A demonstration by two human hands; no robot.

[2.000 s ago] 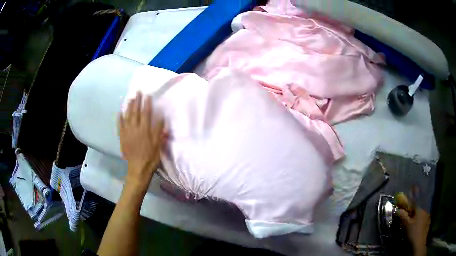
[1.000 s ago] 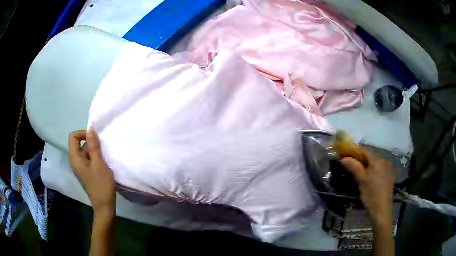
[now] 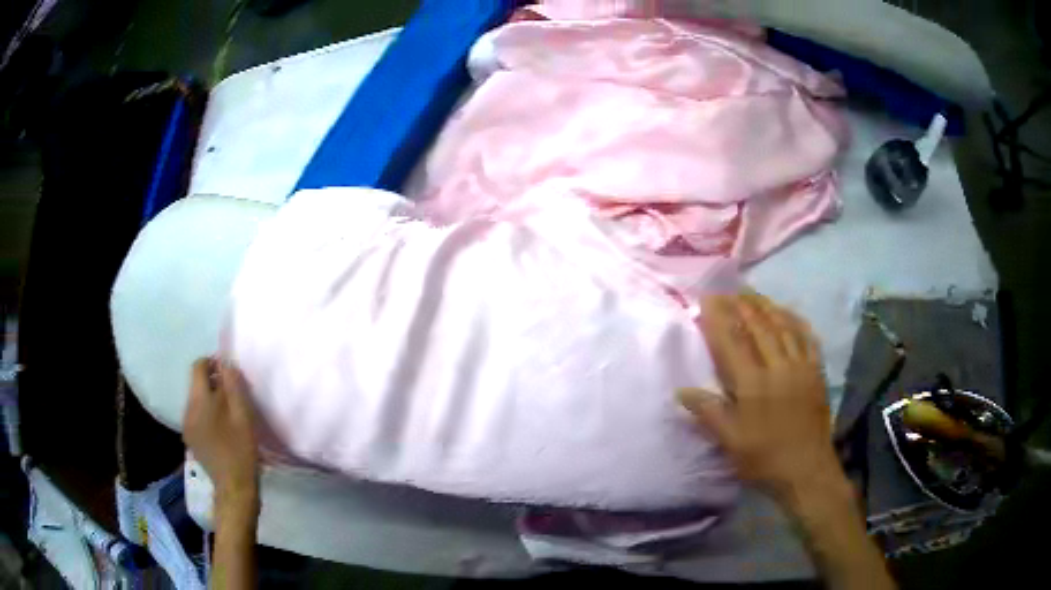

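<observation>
The pale pink satin garment [image 3: 519, 357] lies over the large rounded white pressing buck [image 3: 173, 300], with soft folds running across its left half. More pink cloth is heaped behind it. My left hand [image 3: 225, 421] is at the garment's left edge by the near side of the buck, fingers curled on the cloth edge. My right hand [image 3: 766, 386] lies spread on the garment's right end, holding no tool. The steam iron [image 3: 951, 444] with its yellow-brown handle sits on the grey rest pad [image 3: 922, 334] at the right.
A dark round bottle with a white nozzle [image 3: 899, 171] stands at the back right. A blue support arm [image 3: 403, 98] crosses the white table behind the buck. A narrower white buck [image 3: 887, 40] is at the far right. White hangers [image 3: 161, 530] hang at the lower left.
The iron has gone from the garment's right edge back onto the rest pad. My right hand has let go of it and moved onto the cloth. The garment's near edge has shifted, with new folds.
</observation>
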